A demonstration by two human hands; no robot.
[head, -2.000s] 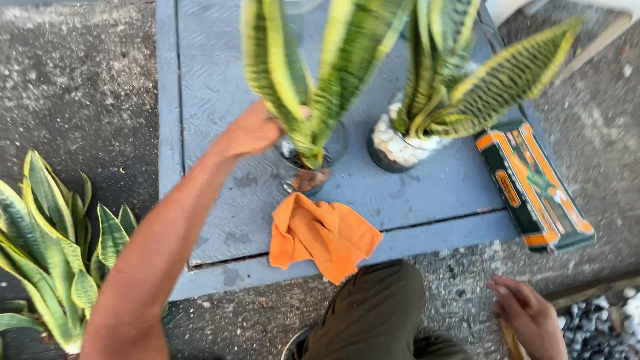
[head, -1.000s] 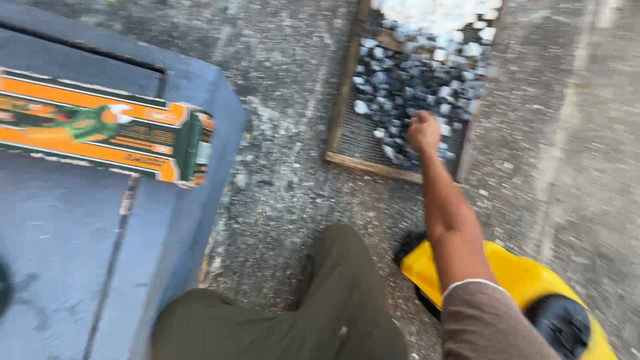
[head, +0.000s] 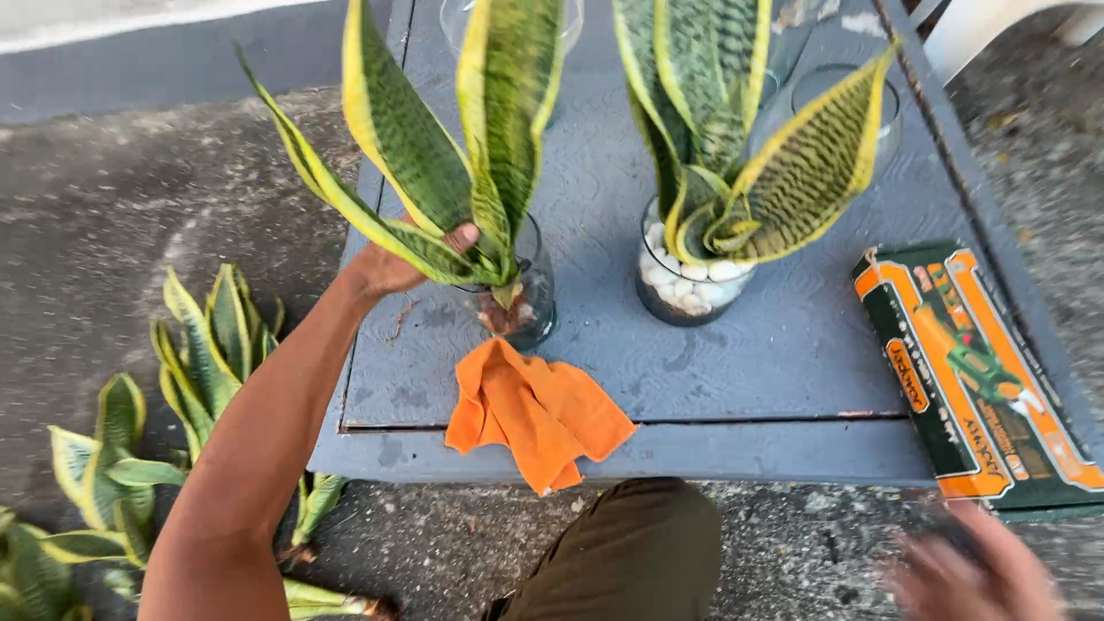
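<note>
My left hand (head: 405,259) grips a snake plant (head: 492,172) low on its yellow-edged leaves, its base and roots inside a clear glass vase (head: 536,302). My right hand (head: 975,561) is blurred at the lower right, below the box; something dark shows at its fingers, too smeared to name. To the right of the held plant, a second snake plant (head: 716,172) stands upright in a glass vase with white pebbles (head: 690,280). An orange cloth (head: 535,414) lies crumpled at the table's front edge, just in front of the first vase.
The grey-blue table (head: 595,371) carries a printed tool box (head: 975,371) at its right edge and an empty glass (head: 888,112) behind the second plant. Loose snake plants (head: 207,354) lie on the ground at the left. A white chair (head: 992,34) stands at the upper right.
The view has swung from a mesh-bottomed tray of stones back to the table. My right hand, among those stones a second ago, is now beside the table's front right corner.
</note>
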